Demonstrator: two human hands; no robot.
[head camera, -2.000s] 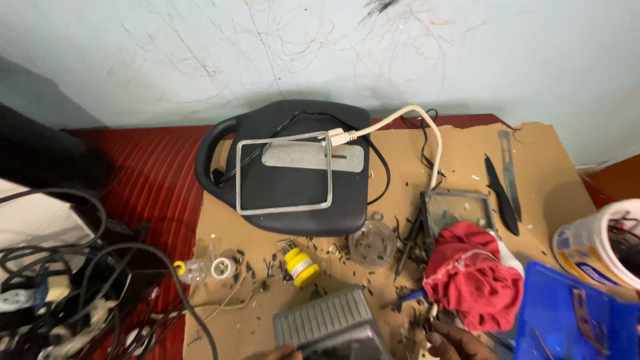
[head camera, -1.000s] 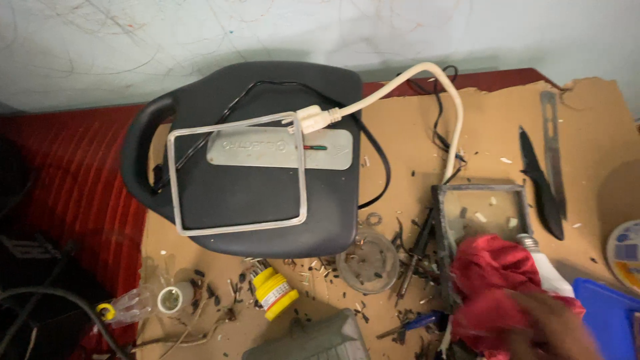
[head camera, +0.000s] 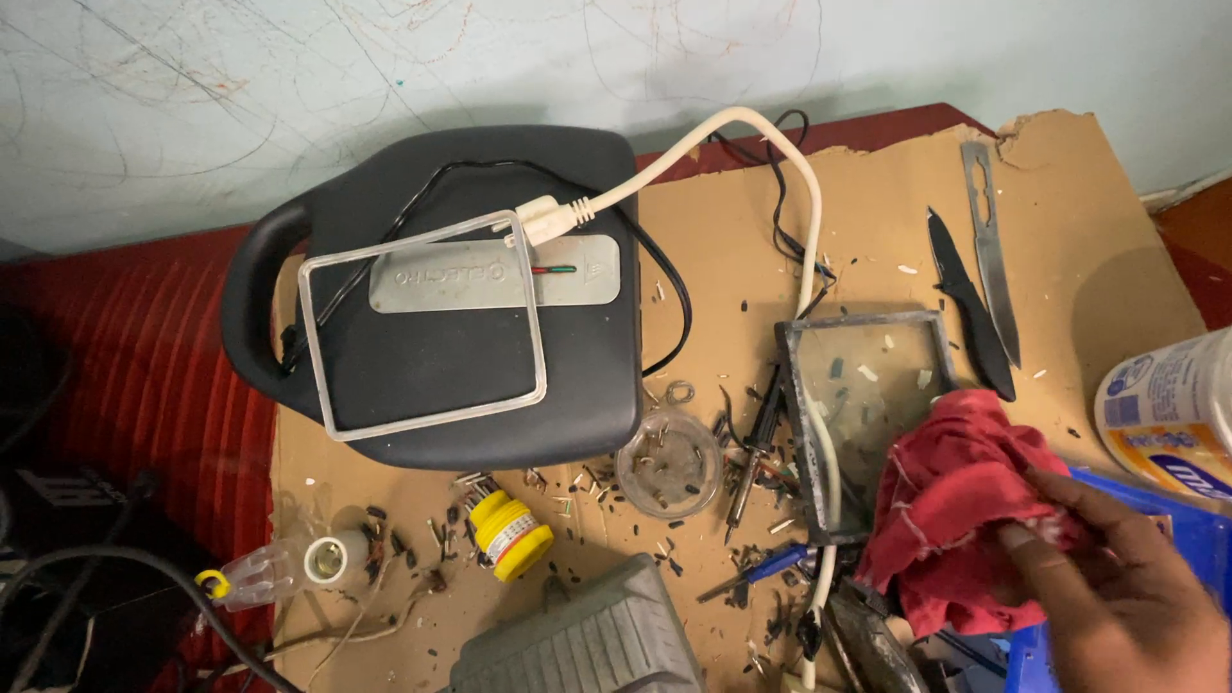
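Observation:
At the lower right, my right hand (head camera: 1116, 577) pinches a crumpled red cloth (head camera: 962, 510) between thumb and fingers. Beneath the cloth's left edge lies a glass panel in a dark frame (head camera: 857, 385). A soldering iron (head camera: 756, 443) rests left of that panel, and a blue-handled screwdriver (head camera: 770, 566) lies below it. A ribbed grey metal housing (head camera: 587, 635) is at the bottom edge. My left hand is outside the view. A pale rectangular gasket (head camera: 423, 423) lies on a black padded appliance (head camera: 481, 385), with a white cable plug (head camera: 549, 226) over its corner.
Two knife blades, one with a black handle (head camera: 982, 346), lie on the cardboard (head camera: 895, 212). A white tub (head camera: 1174, 414) stands right, beside a blue tray (head camera: 1030, 664). A round clear dish (head camera: 669, 462), a yellow container (head camera: 510, 539), a lamp socket (head camera: 332, 558) and scattered scraps lie about.
The left-side fingers seen at the bottom two seconds ago are out of view. My right hand has come onto the red cloth. The white bulb part seen beside the cloth is now covered.

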